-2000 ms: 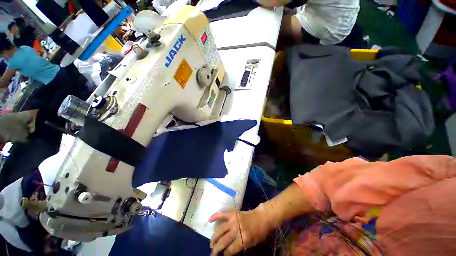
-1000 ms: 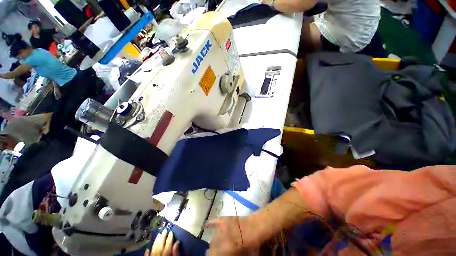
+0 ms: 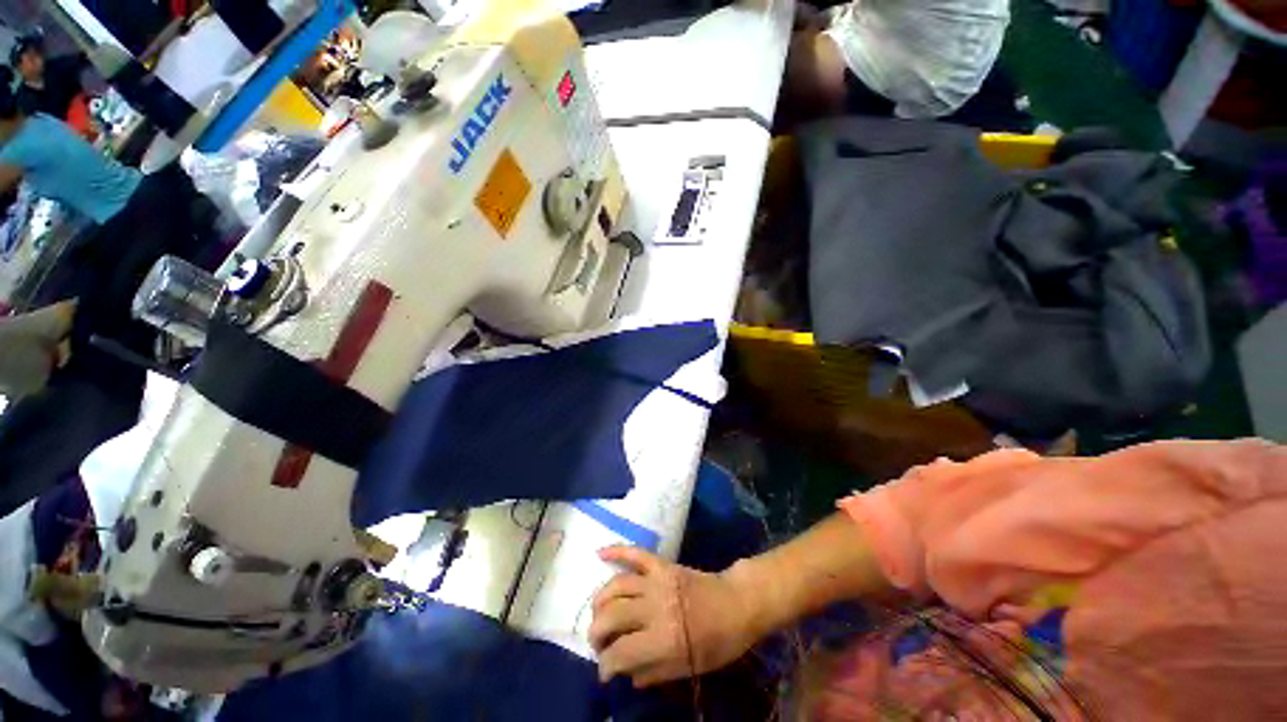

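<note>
A cream-white sewing machine (image 3: 424, 212) with blue JACK lettering stands on the white table. A navy panel (image 3: 424, 670) lies under and in front of the machine head at the bottom edge, partly blurred. Another navy piece (image 3: 522, 423) lies right of the needle area, against the machine arm. My right hand (image 3: 663, 616) rests at the table's front edge, beside the right end of the lower navy panel, fingers slightly bent; whether it grips the cloth cannot be told. My left hand is not in view.
A blue tape mark (image 3: 617, 523) is on the white table (image 3: 678, 303) near my right hand. A yellow crate (image 3: 812, 381) with dark grey garments (image 3: 974, 268) stands right of the table. Another person in white (image 3: 925, 54) is at the back; one in light blue sits back left.
My left hand, seen at the bottom near the needle a second ago, is out of view. My right hand is now clearer and flatter at the table edge. The camera view has shifted.
</note>
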